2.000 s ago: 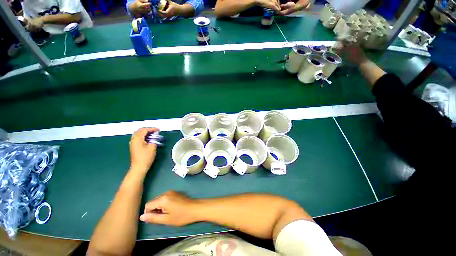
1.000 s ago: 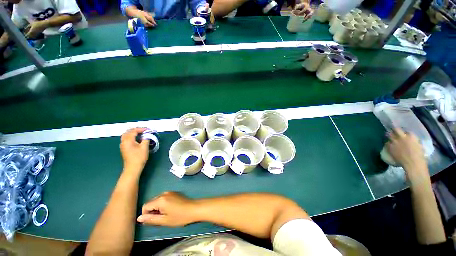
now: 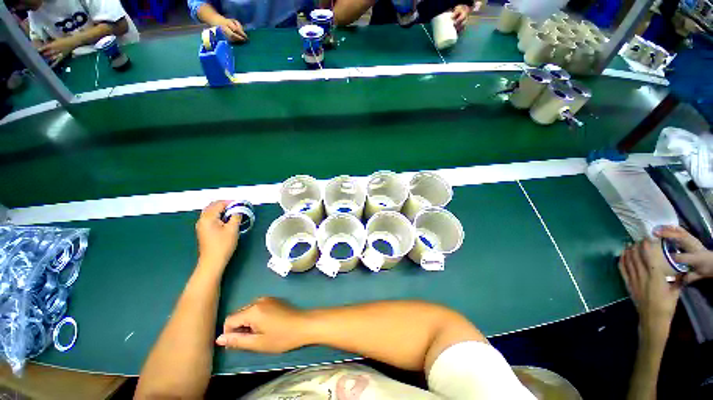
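Note:
My left hand [image 3: 218, 234] rests on the green bench left of the housings, its fingertips around a white and blue ring [image 3: 242, 217]. It may be more than one ring; I cannot tell. My right hand [image 3: 262, 325] lies low on the bench in front of me, fingers curled, with nothing seen in it. Several beige cylindrical housings [image 3: 342, 238] stand open end up in two rows, right of my left hand. The front row has small white tags [image 3: 328, 266] at the lower rims, and blue ovals show inside the bottoms.
A clear bag of rings [image 3: 35, 293] lies at left, with a loose ring [image 3: 66, 333] beside it. Wired units [image 3: 557, 101] sit on the conveyor. Another person's hands [image 3: 653, 269] hold a part at right. A blue tape dispenser [image 3: 217, 58] stands across the line.
My left hand has shifted slightly and the ring in it has turned to show its face. My right hand stays put. The wired units have moved right; the neighbour's hands have come to the right bench edge.

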